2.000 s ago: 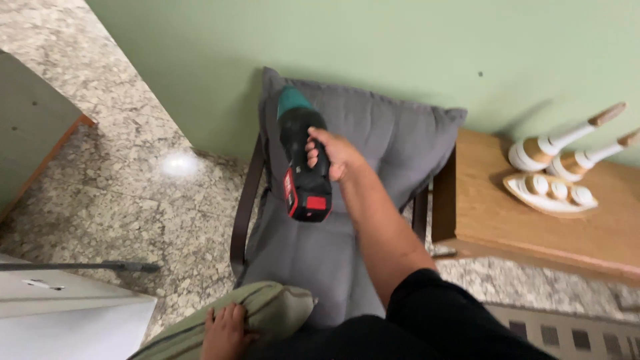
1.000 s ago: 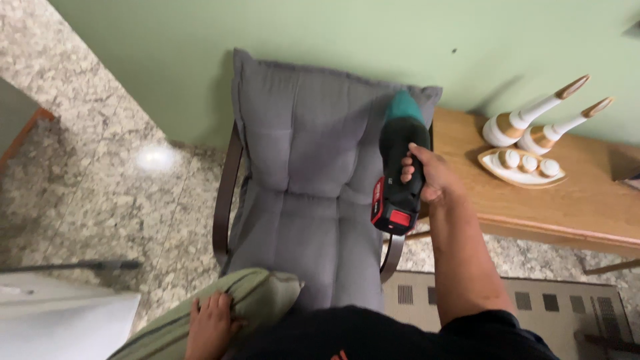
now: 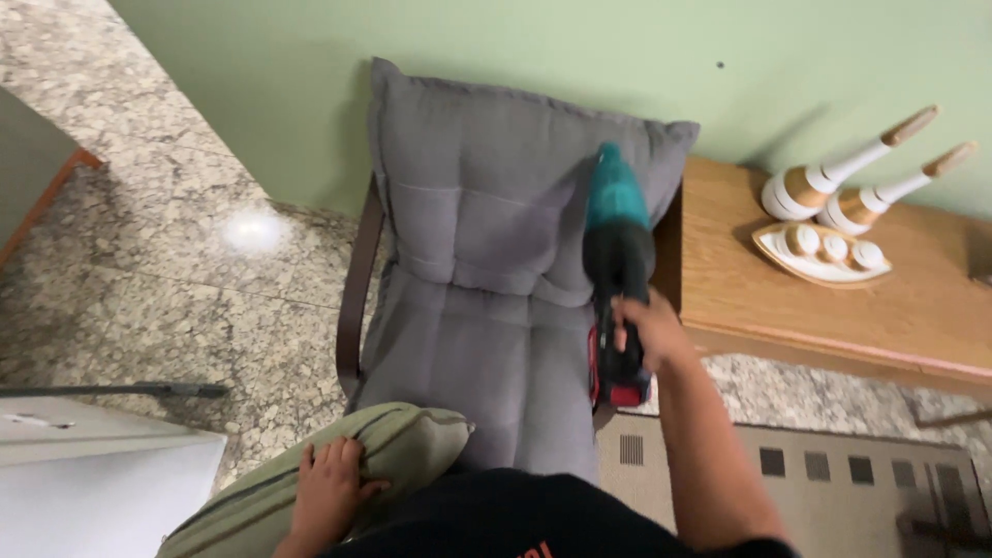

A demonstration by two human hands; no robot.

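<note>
My right hand (image 3: 651, 329) grips the handle of a cordless handheld vacuum (image 3: 618, 248), teal at the nozzle and black behind, with a red and black base. The nozzle points up over the right side of the tufted grey cushion (image 3: 496, 194) on an armchair; whether it touches the fabric I cannot tell. My left hand (image 3: 333, 484) rests on a striped green pillow (image 3: 411, 442) at the front left of the seat, fingers spread a little.
A wooden sideboard (image 3: 821, 310) stands right of the chair, bearing two white and gold bottle-shaped vases (image 3: 798, 194) and a boat-shaped dish (image 3: 821, 260). A dark armrest (image 3: 360, 291) edges the chair's left. A patterned rug (image 3: 728, 457) lies lower right, a white cabinet (image 3: 101, 473) lower left.
The vacuum has moved from the left part of the cushion to its right side, then a little lower beside the seat. My left hand stays on the pillow.
</note>
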